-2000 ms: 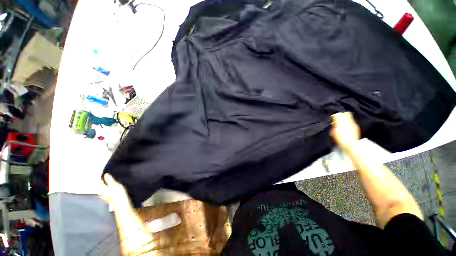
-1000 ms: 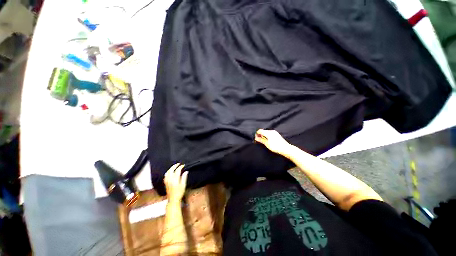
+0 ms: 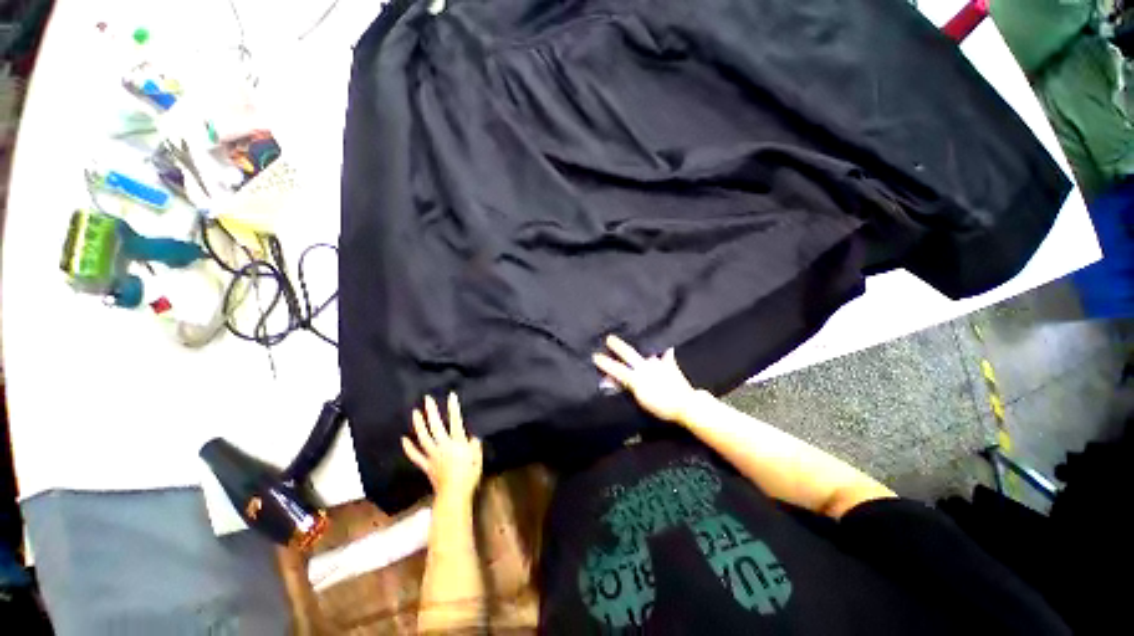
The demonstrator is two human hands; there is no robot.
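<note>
A large black jacket or coat (image 3: 622,186) lies spread on the table, smooth dark lining up, with its matte hem band nearest my body. My left hand (image 3: 445,450) lies palm down on the hem area at the lower left, fingers spread. My right hand (image 3: 649,378) rests on the lining near the lower middle, fingers apart. A small pale spot shows beside its fingers; I cannot tell what it is. The jacket's top is cut off by the upper edge.
A black hair dryer (image 3: 276,492) lies at the table's near left edge. Coiled black cable (image 3: 261,298), a green-and-blue tool or bottle (image 3: 93,252) and small items lie left of the jacket. A red cone (image 3: 965,19) is at the far right.
The jacket's left part has been brought in and laid flatter, uncovering the cable and hair dryer. My left hand has moved right; my right hand has moved left and its fingers have spread.
</note>
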